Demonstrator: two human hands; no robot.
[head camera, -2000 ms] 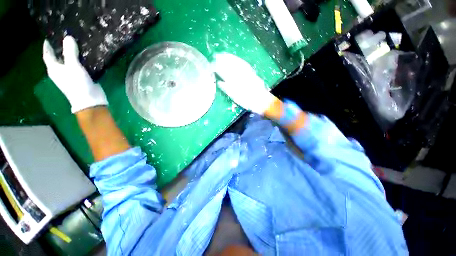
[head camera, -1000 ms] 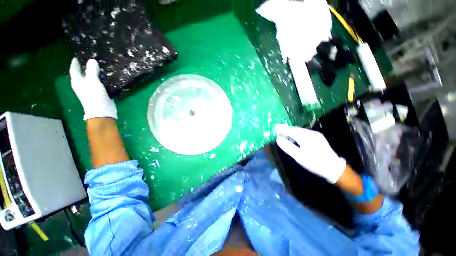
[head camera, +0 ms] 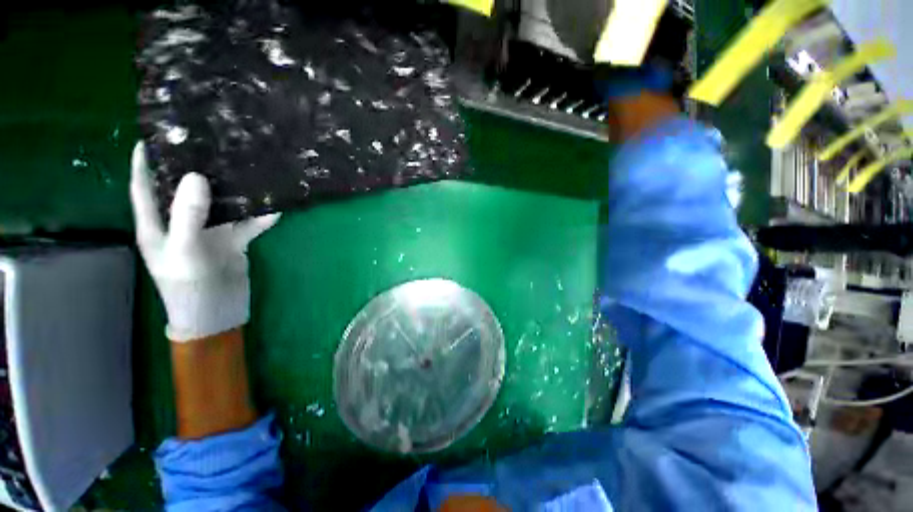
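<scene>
A black foam pad (head camera: 300,110) speckled white lies at the upper left of the green mat (head camera: 531,250). My left hand (head camera: 200,260), in a white glove, grips the pad's near left corner, with some fingers over it. A round pale turntable (head camera: 420,365) lies on the mat, nearer to me than the pad, with nothing on it. My right arm reaches forward to the top. My right hand is mostly hidden behind a yellow strip (head camera: 633,30) past the blue wristband, so its grip cannot be told.
A white machine (head camera: 75,370) stands at the left. Dark equipment with a row of pale pins (head camera: 551,100) is at the top, by my right wrist. Several yellow strips (head camera: 751,60) hang at the upper right. Racks and a pale cable (head camera: 861,400) are at the far right.
The view has turned up and to the right. My right arm has moved from the mat's near right edge far forward. My left hand stays at the pad, which now shows more fully.
</scene>
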